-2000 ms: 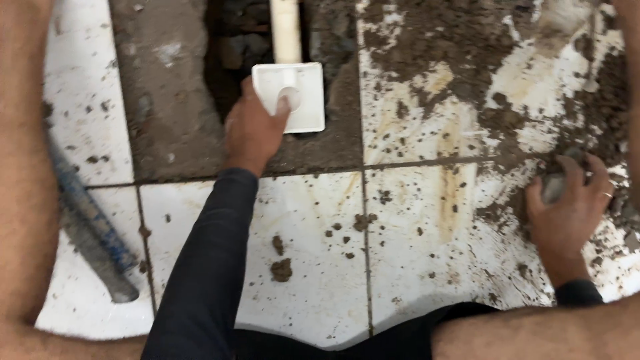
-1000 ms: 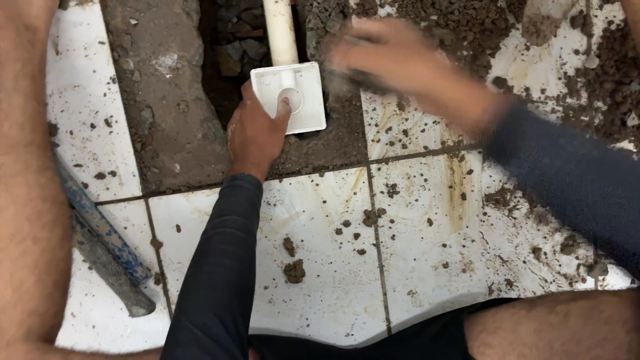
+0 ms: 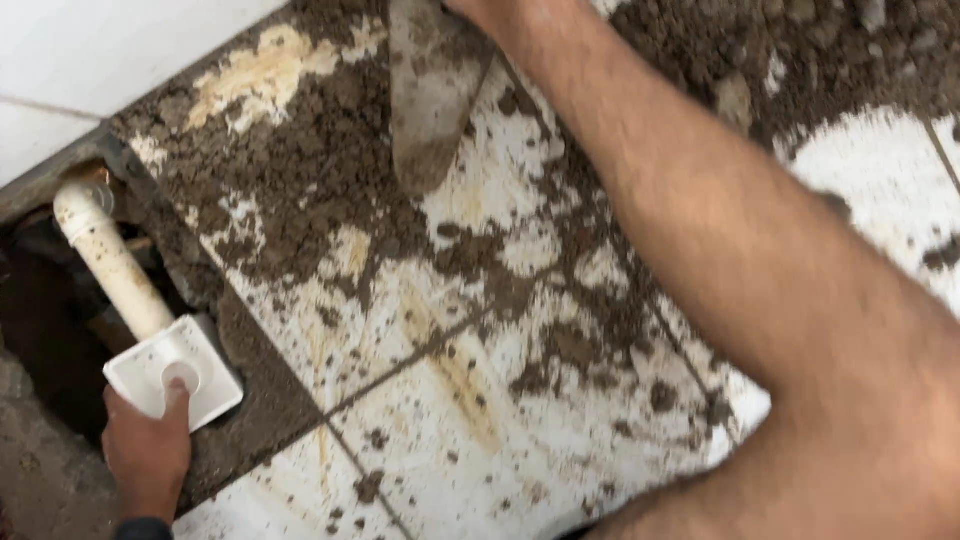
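My left hand [image 3: 150, 442] grips the near edge of a square white plastic drain fitting [image 3: 214, 382], its thumb at the round opening in the middle. The fitting joins the end of a cream PVC pipe [image 3: 124, 277] that runs along a broken-out hole in the floor to an elbow [image 3: 79, 206]. A mud-smeared trowel blade [image 3: 431, 97] lies over wet mortar at the top; its handle end is hidden or cut off by the frame. My right hand is out of view.
My bent bare right leg [image 3: 675, 217] crosses the right side. Dark mortar [image 3: 300, 172] covers part of the white floor tiles [image 3: 480, 465]. A heap of soil and rubble [image 3: 795, 52] is at top right, and white tile stands beyond the hole [image 3: 45, 300].
The view has swung to the right. My right hand, which was moving above the tiles near the pipe, has left the view. My left hand stays on the drain fitting.
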